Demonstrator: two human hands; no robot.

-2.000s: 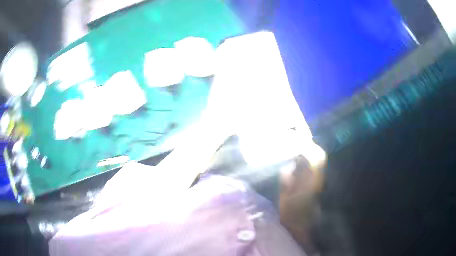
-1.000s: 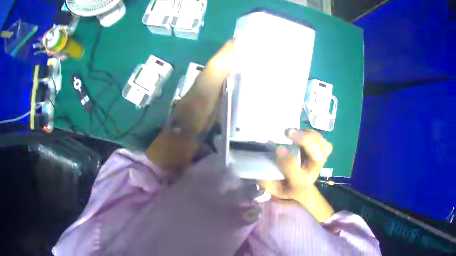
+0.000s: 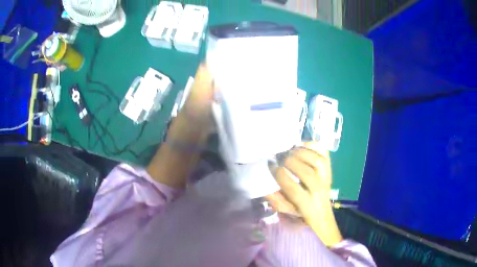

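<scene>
A large white box-like unit [image 3: 256,73], overexposed, is held up close to the camera above the table. Its far end is dark, a short dark mark shows on its face, and a pale flap-like part [image 3: 256,180] sticks out at its near end. My left hand [image 3: 203,86] grips its left side, with the fingers partly hidden. My right hand [image 3: 306,174] has its fingers curled at the near right corner, by the pale part. The fingertips are blurred.
The green table [image 3: 345,57] carries several smaller white units, including a pair at the back [image 3: 189,28], one at left [image 3: 146,95] and one at right [image 3: 323,122]. At left are a fan [image 3: 91,6], yellow bottle [image 3: 63,53], power strip [image 3: 47,104], black remote [image 3: 79,104] and cables.
The large white unit has moved left and tilted, so its dark far end shows more. My right hand has shifted from its face to its near corner. My left hand has moved left with it.
</scene>
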